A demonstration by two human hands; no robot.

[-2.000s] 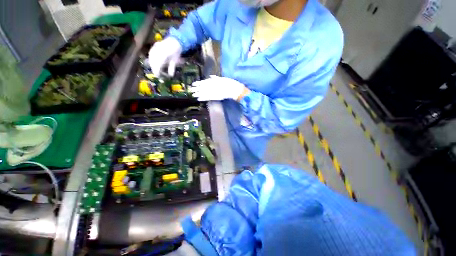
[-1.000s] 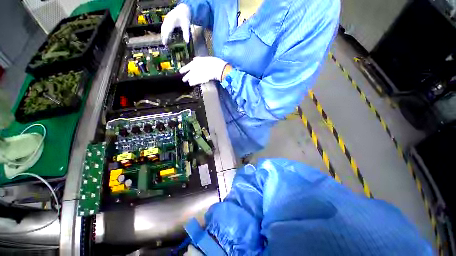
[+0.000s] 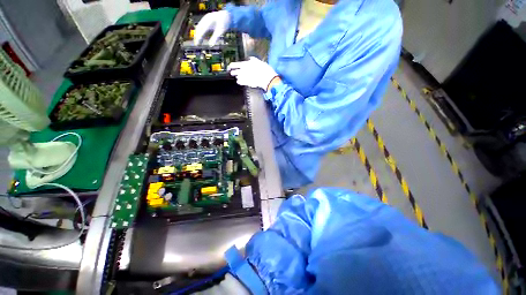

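Observation:
A green circuit board (image 3: 195, 167) crowded with parts lies in a black carrier (image 3: 228, 211) on the conveyor. Yellow block parts (image 3: 156, 195) sit near its lower left corner, and a bent white wire runs along its far edge. A green panel (image 3: 128, 193) with rows of pale spots lies along the left side. My right hand (image 3: 224, 286) is cut off by the bottom edge; only a little white glove shows past the blue strap, so its fingers and any tool are hidden. My left hand is out of the picture.
A neighbouring person's white-gloved hands (image 3: 254, 73) are at another board (image 3: 202, 63) farther up the conveyor. Black bins of green parts (image 3: 95, 103) and a pale green fan (image 3: 20, 95) stand at left. A metal rail (image 3: 268, 178) borders the right side.
The view has shifted. The gap between the near board and the neighbour's board is wider than two seconds ago. The neighbour's hands have moved. My sleeve stays at the lower right.

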